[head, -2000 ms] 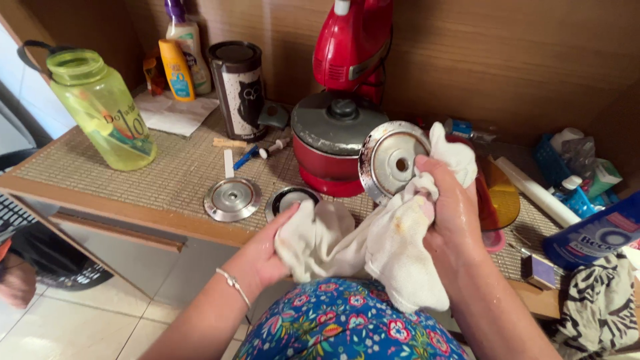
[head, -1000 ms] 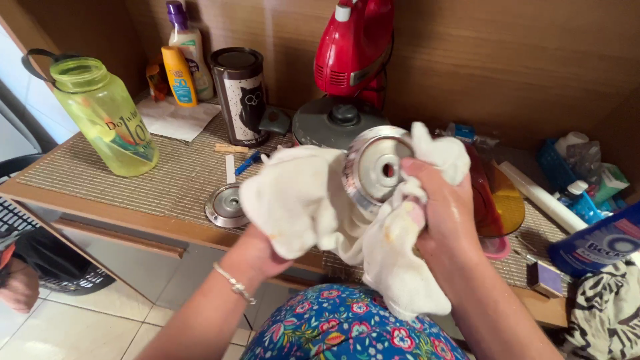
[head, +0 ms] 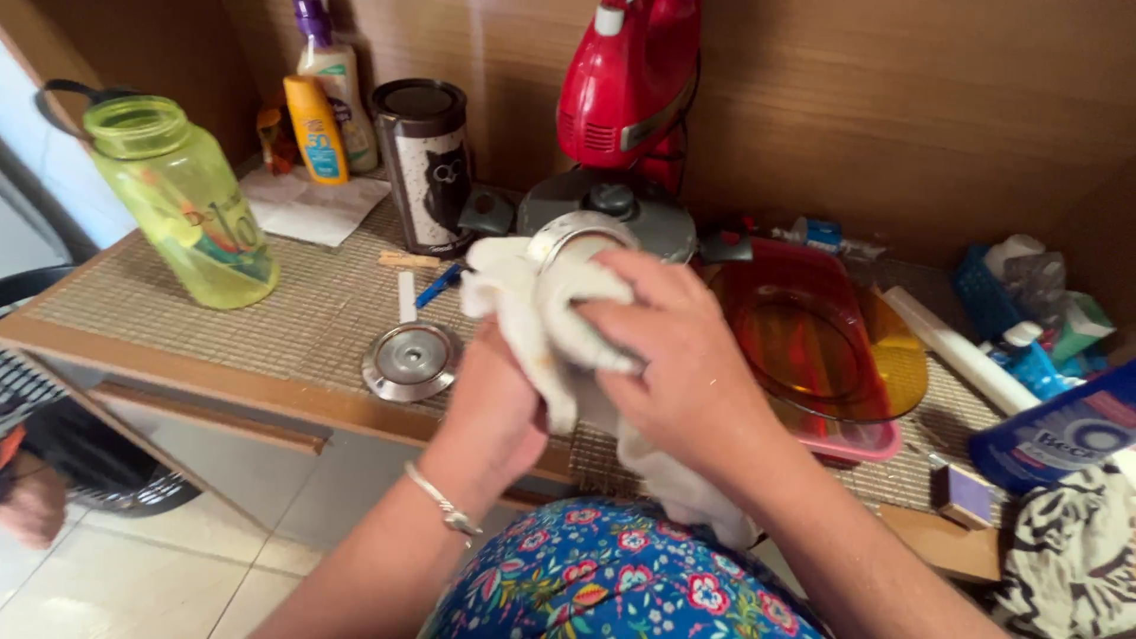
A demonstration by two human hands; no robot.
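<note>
A round metal disc, like a stove burner part [head: 577,229], is wrapped in a white cloth [head: 515,293] between my two hands. My left hand [head: 497,390], with a bracelet at the wrist, grips the disc through the cloth from below left; its fingers are mostly hidden. My right hand [head: 666,346] presses the cloth over the disc's face, and part of the cloth hangs down below it. A similar metal disc [head: 413,359] lies on the woven mat to the left of my left hand, beside a white strip [head: 406,297] and a blue pen-like item [head: 437,286].
A yellow-green bottle [head: 182,204], a sunscreen bottle [head: 316,133] and a cat-print canister [head: 424,169] stand left. Behind my hands are a lidded pot [head: 550,200] and a red appliance [head: 621,98]. Amber and red dishes [head: 799,337], a matchbox [head: 963,497] and a blue package [head: 1056,435] are right.
The disc has gone from upright beside my right hand to lying under the cloth between both hands. My right hand has moved from the disc's edge onto the cloth over its face.
</note>
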